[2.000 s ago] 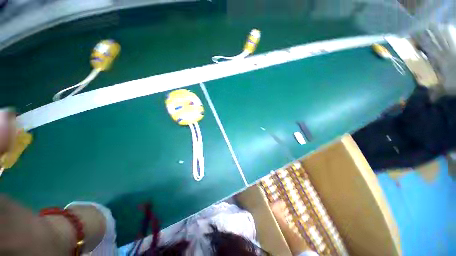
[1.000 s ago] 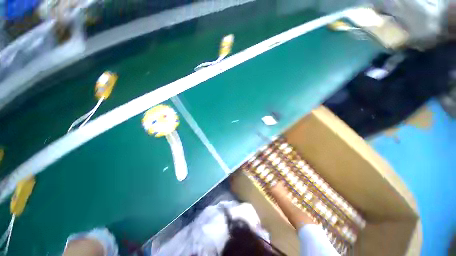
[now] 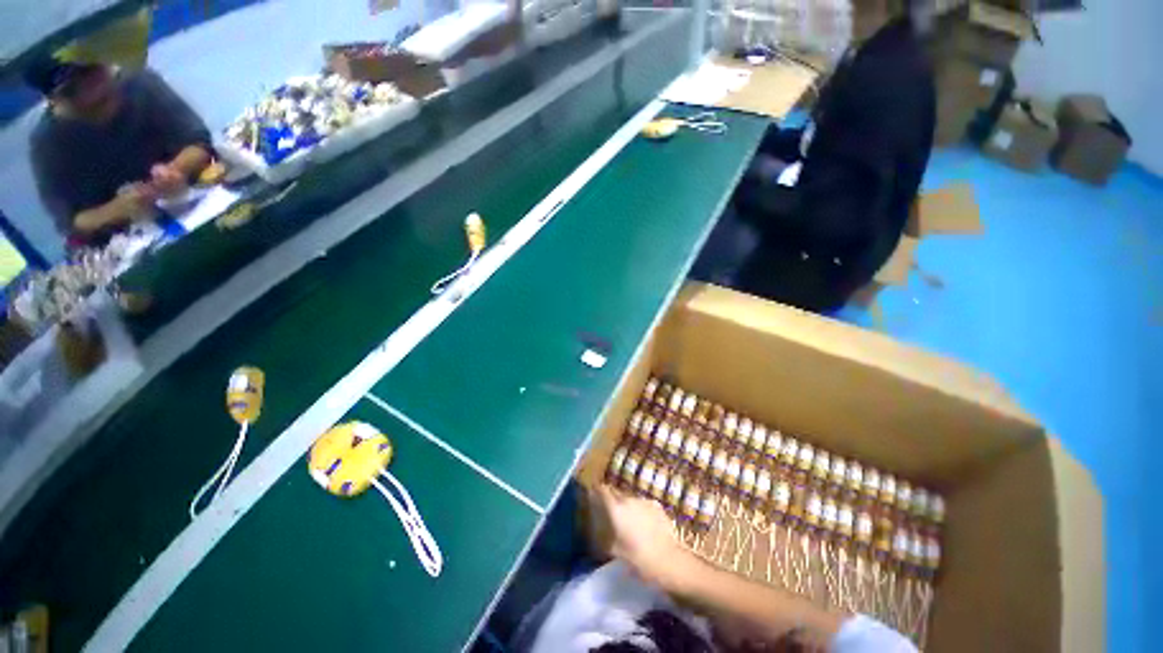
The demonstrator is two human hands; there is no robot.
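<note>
My right hand is at the near left corner of the open brown carton. Its fingertips are hidden, so I cannot tell whether it holds anything. My left hand is out of the picture. Packed units stand in tight rows in the carton, with white cords trailing towards me. A round yellow disc with blue marks lies on the green near strip beside the rail, its white cord loops pointing towards me.
A pale rail divides the green table. Yellow line units lie beyond it. A small white piece and a dark block lie near the edge. A person in black is beyond the carton. Another person works across the line.
The view has lifted and turned, showing more carton and workshop. My left hand has left the picture. My right hand is now at the carton's near left corner instead of over the packed rows.
</note>
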